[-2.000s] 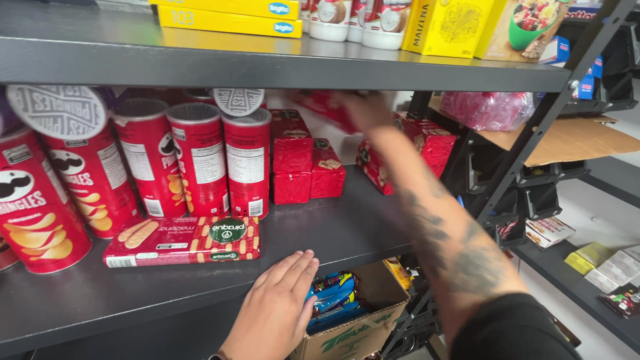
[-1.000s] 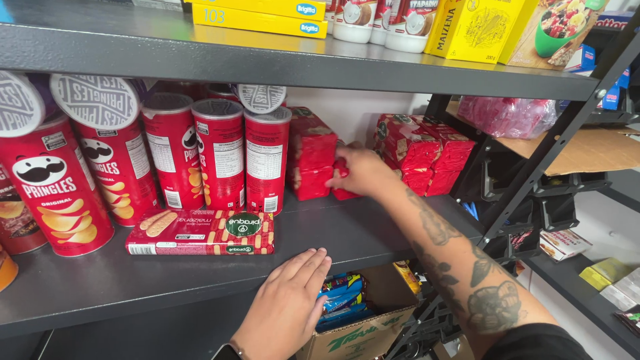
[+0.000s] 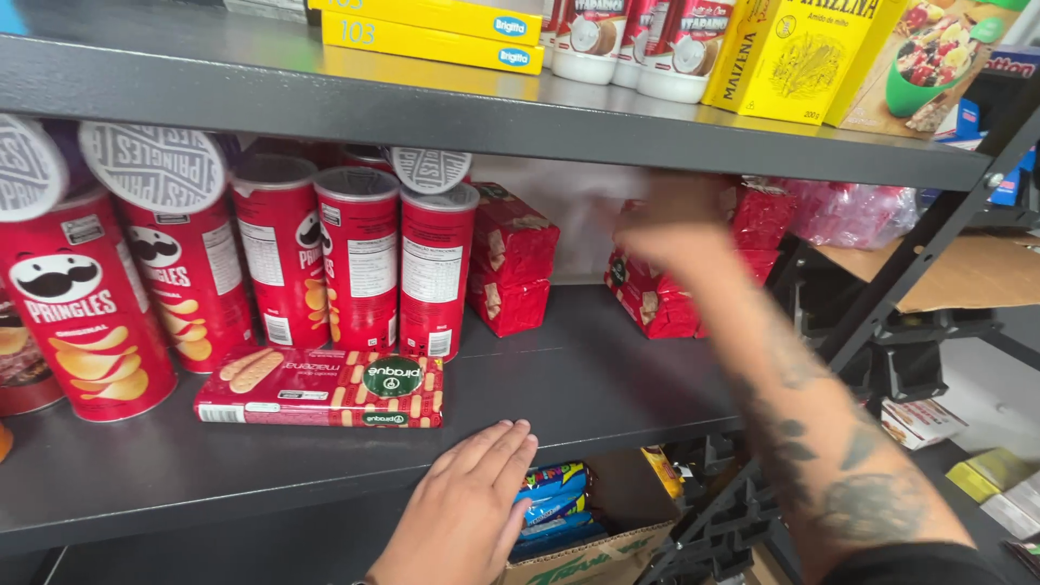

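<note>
My left hand [image 3: 467, 504] lies palm down on the front edge of the dark metal shelf, holding nothing. My right hand [image 3: 666, 215], blurred, reaches under the upper shelf over the right stack of red biscuit packs [image 3: 650, 305]; its fingers and anything in them cannot be made out. Another stack of red biscuit packs [image 3: 512, 268] stands against the Pringles cans [image 3: 435, 276]. A flat red Piraquê biscuit pack [image 3: 321, 388] lies in front of the cans.
The upper shelf's edge [image 3: 487, 122] passes just above my right hand and carries yellow boxes [image 3: 431, 32], bottles and a Maizena box [image 3: 788, 57]. An open carton [image 3: 601, 552] with blue packets sits below my left hand. A black shelf upright [image 3: 918, 252] stands at the right.
My right hand has moved right, from the left biscuit stack to above the right one. The left stack spans less width than one second ago. My left hand stays at the shelf edge.
</note>
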